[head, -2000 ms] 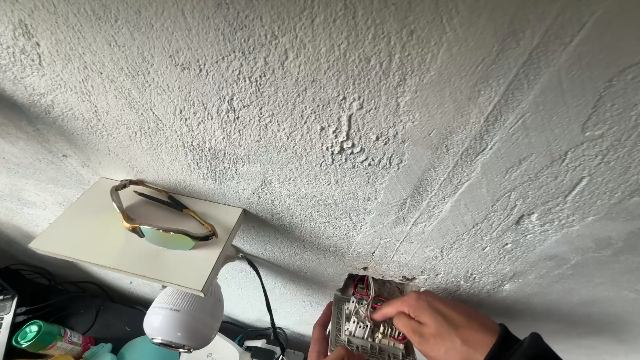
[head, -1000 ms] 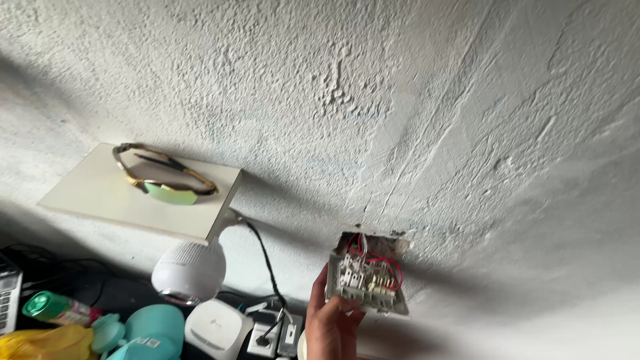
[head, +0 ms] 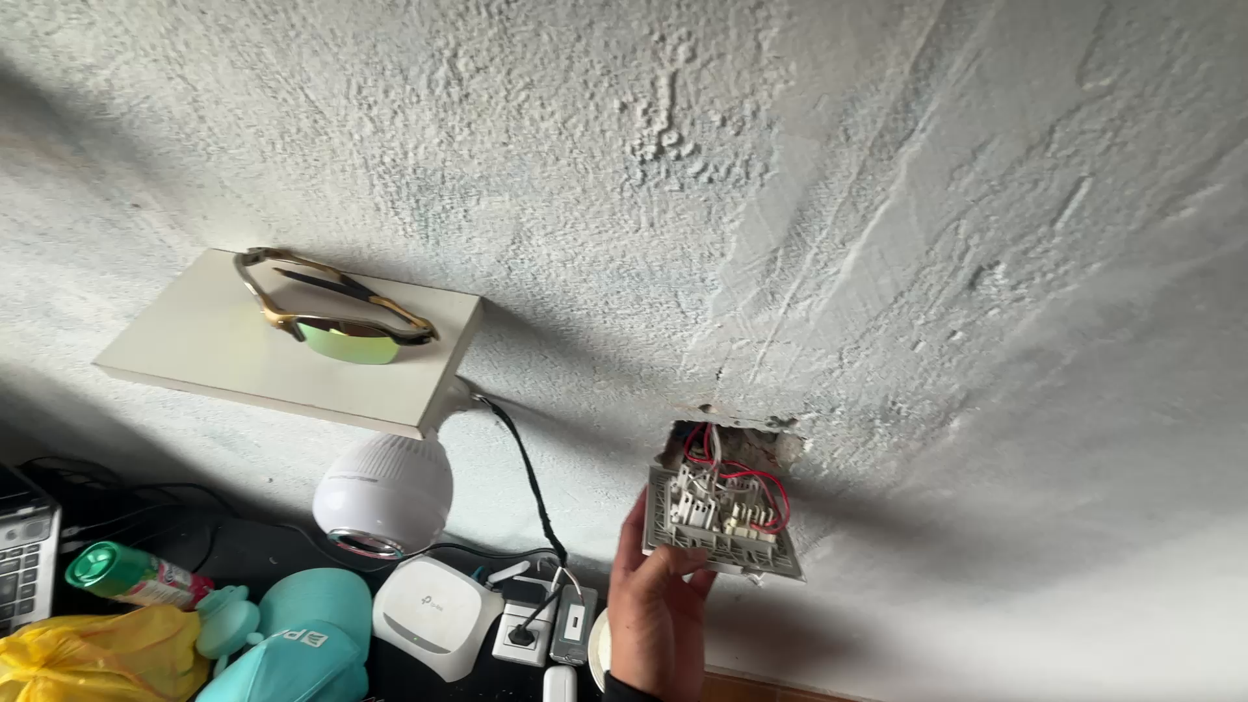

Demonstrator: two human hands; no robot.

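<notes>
My left hand (head: 655, 609) grips the lower left edge of an electrical wall plate (head: 726, 522), thumb on its back side, fingers behind. The plate is tilted away from the wall with its back turned up, so the white switch or socket modules (head: 694, 509) show. Red wires (head: 775, 492) and a pale wire run from them into the open wall box recess (head: 765, 447), whose edge is broken plaster. My right hand is out of view.
A white shelf (head: 175, 341) with sunglasses (head: 349, 341) juts out at left, a white camera-like device (head: 383, 492) beneath. Below are a TP-Link router (head: 436, 612), plug adapter (head: 522, 634), black cable (head: 526, 468), turquoise cap (head: 317, 624), yellow bag (head: 102, 653), spray can (head: 136, 575) and laptop (head: 27, 561).
Two seconds ago my right hand was at the wires on the plate's back; it has left the view. My left hand still holds the plate. The view has shifted.
</notes>
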